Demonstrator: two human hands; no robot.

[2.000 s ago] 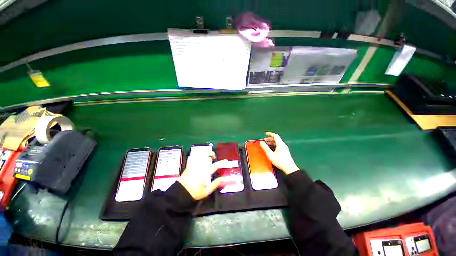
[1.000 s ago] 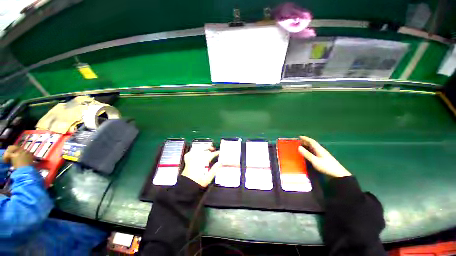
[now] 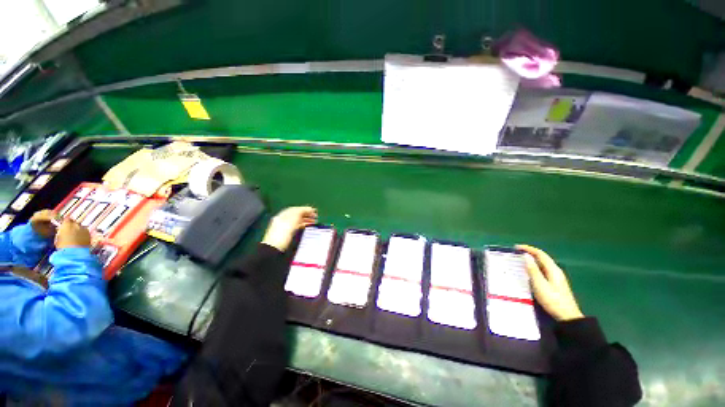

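Note:
Several smartphones point(image 3: 401, 274) lie side by side in a black phone tray point(image 3: 413, 343) on the green bench, all with white screens crossed by a red band. My left hand point(image 3: 289, 227) is at the top left corner of the leftmost phone point(image 3: 310, 261), fingers bent over its upper edge. My right hand point(image 3: 550, 283) lies along the upper right edge of the rightmost phone point(image 3: 511, 294), fingertips at its top corner. Whether either hand grips or only touches cannot be told.
At left are a dark grey box point(image 3: 220, 223), a white ring roll point(image 3: 215, 176), a yellowish pile point(image 3: 151, 168) and a red tray point(image 3: 131, 230). A neighbour in blue sleeves point(image 3: 79, 290) works there. White sheets point(image 3: 447, 103) hang on the back panel.
The view has swung left. My left hand has moved from the middle phones to the leftmost one. The rightmost screen has turned from orange-red to white with a red band.

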